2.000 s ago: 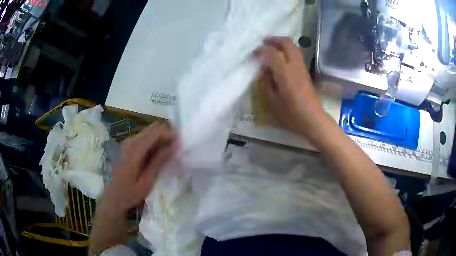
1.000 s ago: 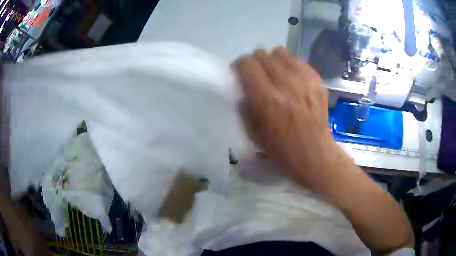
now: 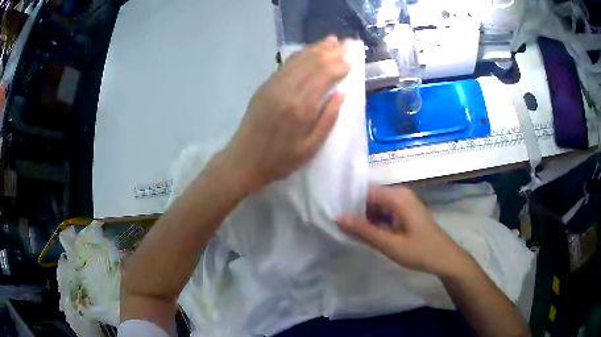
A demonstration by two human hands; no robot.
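A thin white garment piece (image 3: 343,148) runs from beside the machine's needle area down over the table edge to the lap. My left hand (image 3: 296,108) holds its upper part near the machine, fingertips at the cloth's top end. My right hand (image 3: 402,230) pinches its lower edge between thumb and fingers, in front of the table edge. The overlock machine (image 3: 448,39) is brightly lit at the top, and its needle is hard to make out in the glare. A clear guard (image 3: 409,99) stands over the blue plastic tray (image 3: 448,115).
A printed ruler (image 3: 455,148) runs along the front table edge. A purple-cased slab (image 3: 562,95) and a hanging white strip (image 3: 527,131) are at the right. More white cloth (image 3: 455,250) covers the lap. A yellow basket (image 3: 58,240) with white pieces (image 3: 89,276) stands lower left.
The spread white cloth has been drawn in to the machine. My left hand has come from the lower left up to the machine, and my right hand has moved down. The view has shifted right.
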